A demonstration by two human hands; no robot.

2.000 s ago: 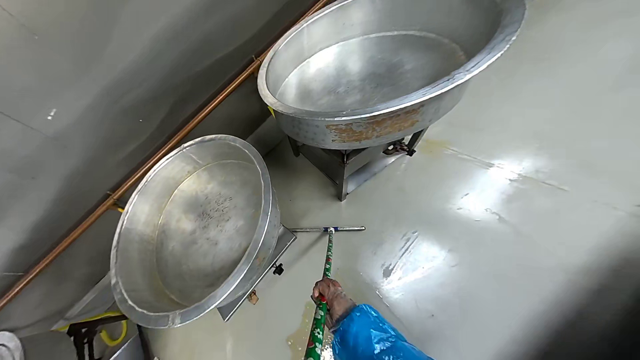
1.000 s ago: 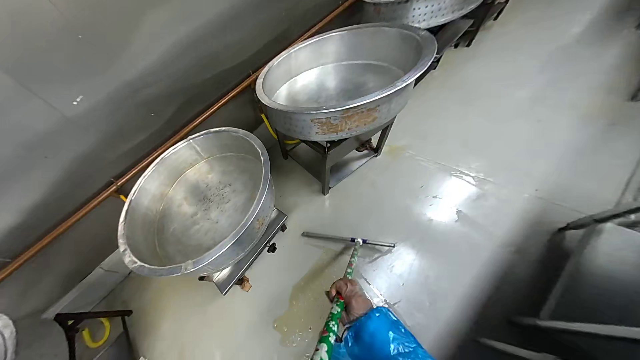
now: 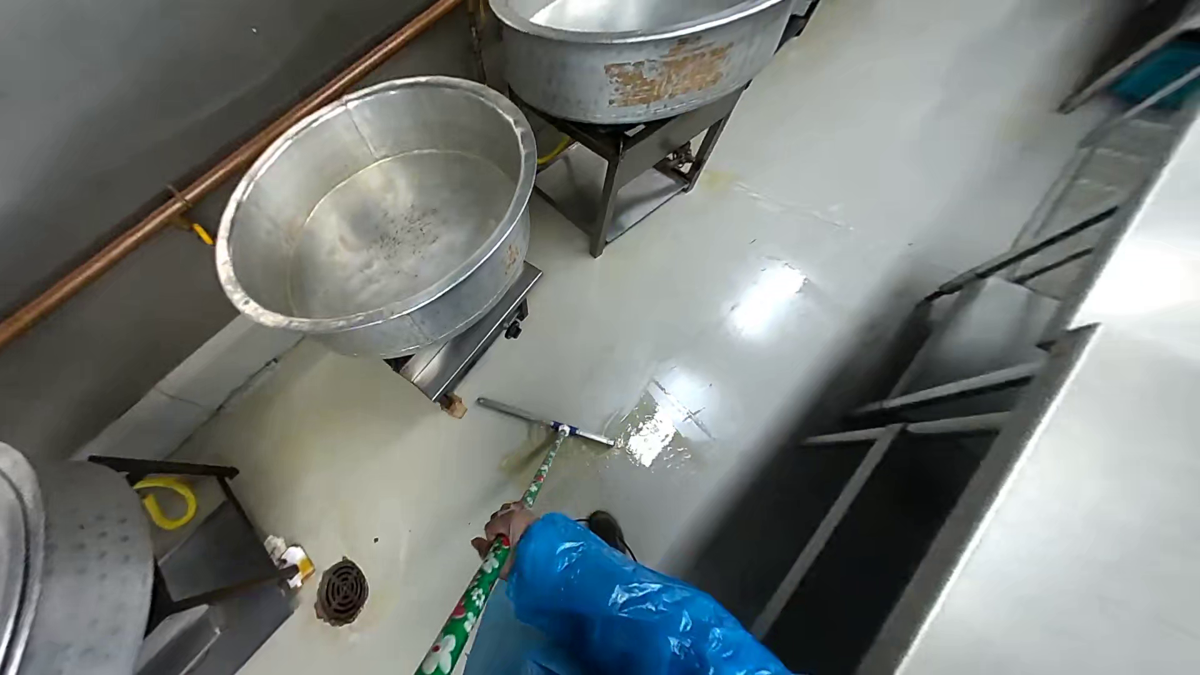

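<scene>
My right hand (image 3: 506,536), its forearm in a blue plastic sleeve, is closed around the green flowered handle (image 3: 461,614) of a floor squeegee. The squeegee's blade (image 3: 546,423) lies on the wet floor, just right of a low metal burner stand (image 3: 469,339). On that stand sits a wide aluminium pot (image 3: 375,211) with dark specks inside. My left hand is not in view. The lower end of the handle runs out of the bottom edge of the view.
A second large pot (image 3: 647,70) rests on a metal stand. A round floor drain (image 3: 342,592) is at lower left, near a perforated pot (image 3: 94,562) and a yellow hose (image 3: 167,502). A steel table (image 3: 1097,506) borders the right; a copper pipe (image 3: 225,169) runs along the wall.
The view has shifted, bringing the floor drain and steel table into sight. My right hand has stayed around the handle, and the blade is now nearer the burner stand's front corner than one second ago.
</scene>
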